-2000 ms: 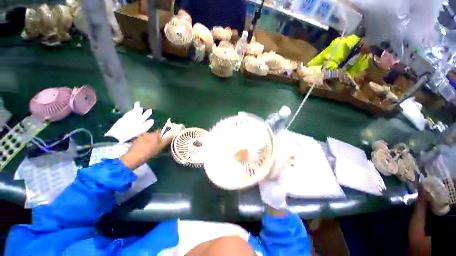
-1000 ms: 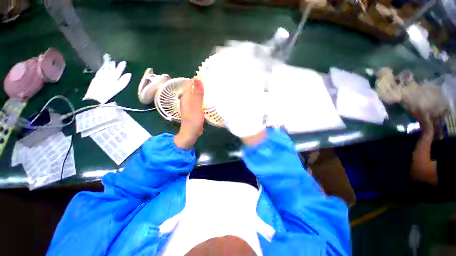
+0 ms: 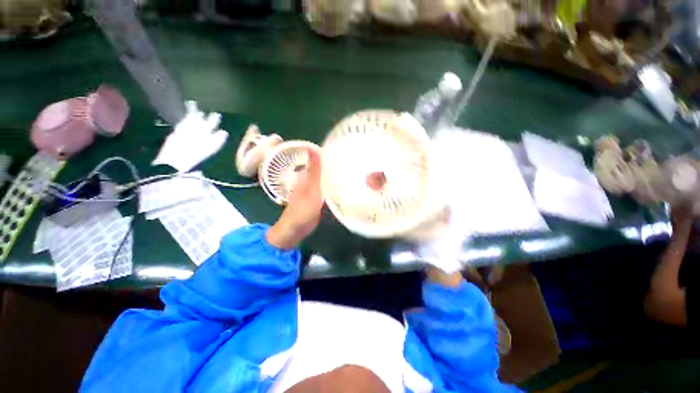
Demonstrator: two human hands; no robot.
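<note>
A cream clip fan (image 3: 376, 173) is held up over the bench, its round slatted head facing the camera. My right hand (image 3: 443, 244), in a white glove, grips it at its lower right, by the base. My bare left hand (image 3: 307, 193) is upright at the fan head's left rim; its fingers are blurred, and I cannot tell whether it grips the rim. A second, smaller-looking cream fan (image 3: 280, 173) lies on the bench behind my left hand, partly hidden by it.
A white glove (image 3: 191, 138), label sheets (image 3: 92, 249) and a pink fan (image 3: 79, 121) lie left. White bags (image 3: 491, 184) and a clear bottle (image 3: 439, 98) lie right. A grey post (image 3: 142, 57) stands upper left. Another person's arm (image 3: 669, 269) is at far right.
The fan has turned from a blurred, glove-covered view to show its round front. My gloved right hand has moved down and right to its base. My left hand stays near the left rim.
</note>
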